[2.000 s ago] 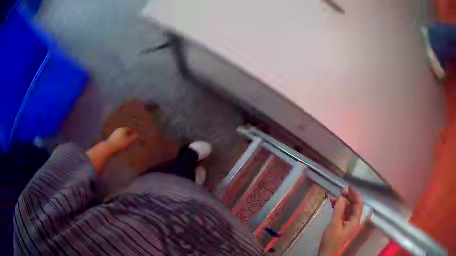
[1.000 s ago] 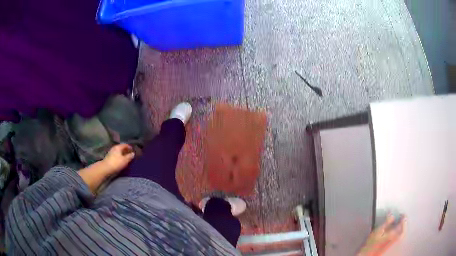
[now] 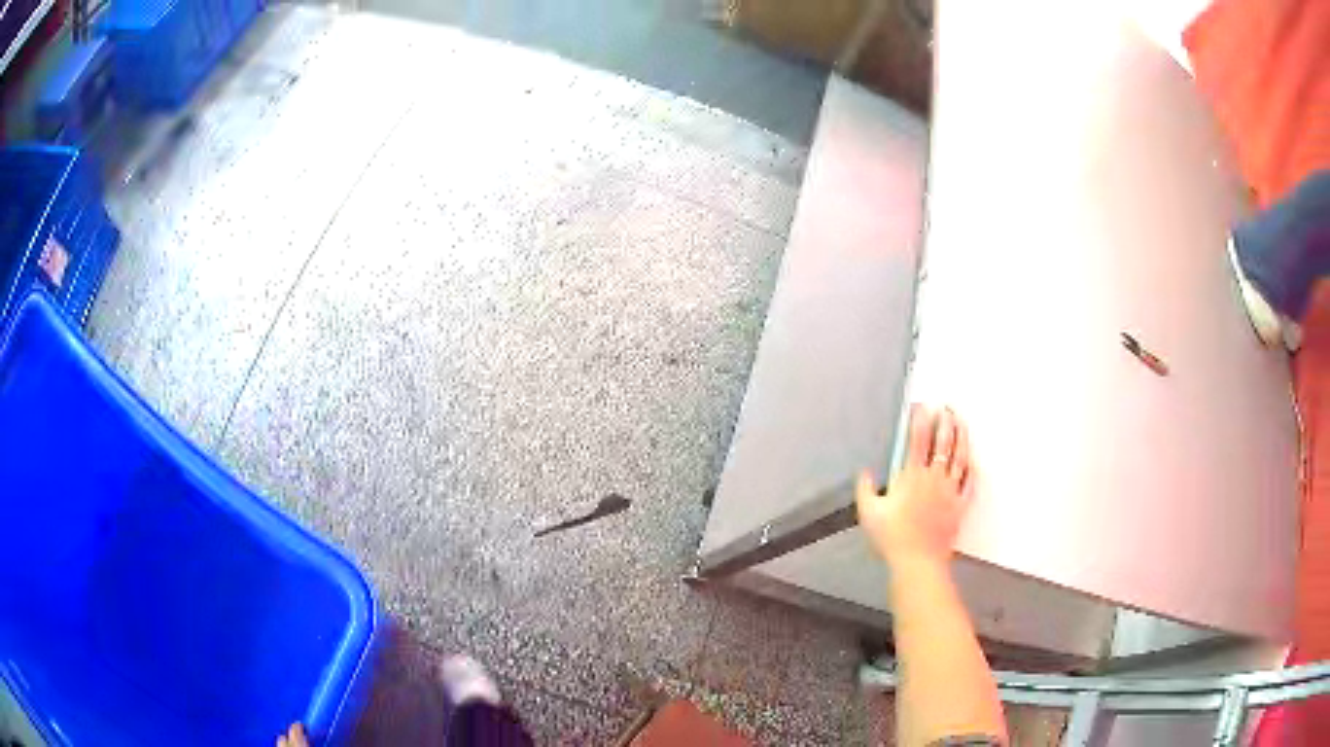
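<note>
The worktable [image 3: 1065,453] has a flat grey-white top at the right. My right hand [image 3: 922,493] lies flat on its near left corner, fingers spread, holding nothing. The silver ladder [image 3: 1167,692] is at the bottom right, beside the table's near end, cut off by the frame edge. A small hand tool [image 3: 1145,353] lies on the tabletop. Only the fingertips of my left hand [image 3: 293,736] show at the bottom edge, by the blue bin [image 3: 190,540]; what they do cannot be told.
A person's foot and trouser leg [image 3: 1266,296] are on the table's far right edge, before orange-red cloth [image 3: 1276,88]. A dark thin object [image 3: 586,514] lies on the speckled floor [image 3: 481,307]. More blue bins [image 3: 175,51] stand upper left. A reddish-brown stool [image 3: 683,727] shows at the bottom.
My right hand has gone from the ladder to the table corner. The view has swung to show more floor and the open blue bin; my left hand has nearly left the frame.
</note>
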